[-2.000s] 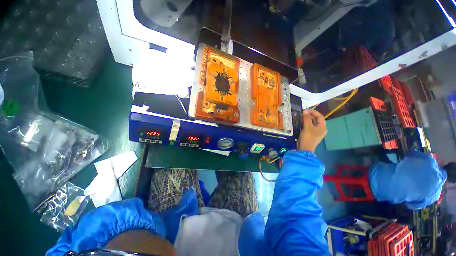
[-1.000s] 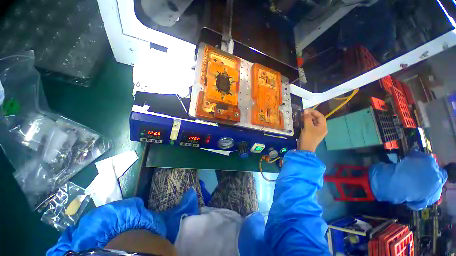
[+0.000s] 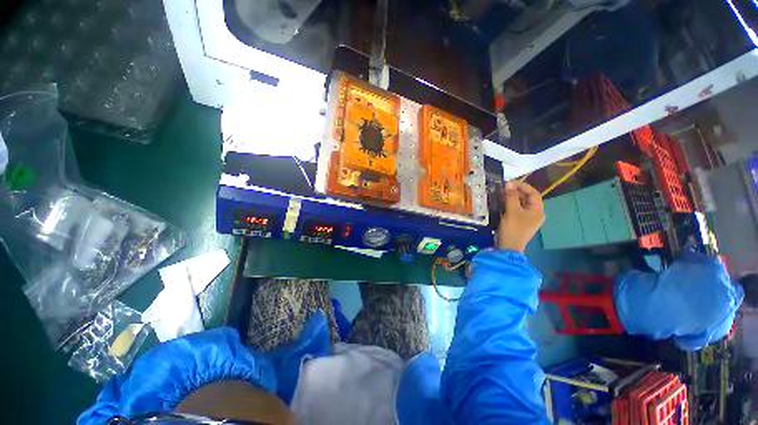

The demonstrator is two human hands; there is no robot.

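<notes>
My right hand [image 3: 520, 214] is bare, with curled fingers, at the right end of the blue control panel [image 3: 353, 232], beside the silver sliding table [image 3: 407, 154]. A dark object shows at its fingertips; whether the fingers grip it I cannot tell. The left orange fixture [image 3: 366, 139] has a dark star-shaped centre. The right orange fixture [image 3: 445, 160] is paler. Both lie on the sliding table. The panel shows two red displays, a round gauge and a lit green button. My left hand is not in view; only its blue sleeve shows at the bottom left.
A zip bag of parts [image 3: 91, 241], a smaller bag [image 3: 106, 339] and white paper [image 3: 184, 290] lie on the left bench. The white machine frame [image 3: 586, 137] crosses the upper right. A yellow cable [image 3: 568, 172] hangs there. A red stool [image 3: 582, 304] and a person in blue [image 3: 677, 299] are at right.
</notes>
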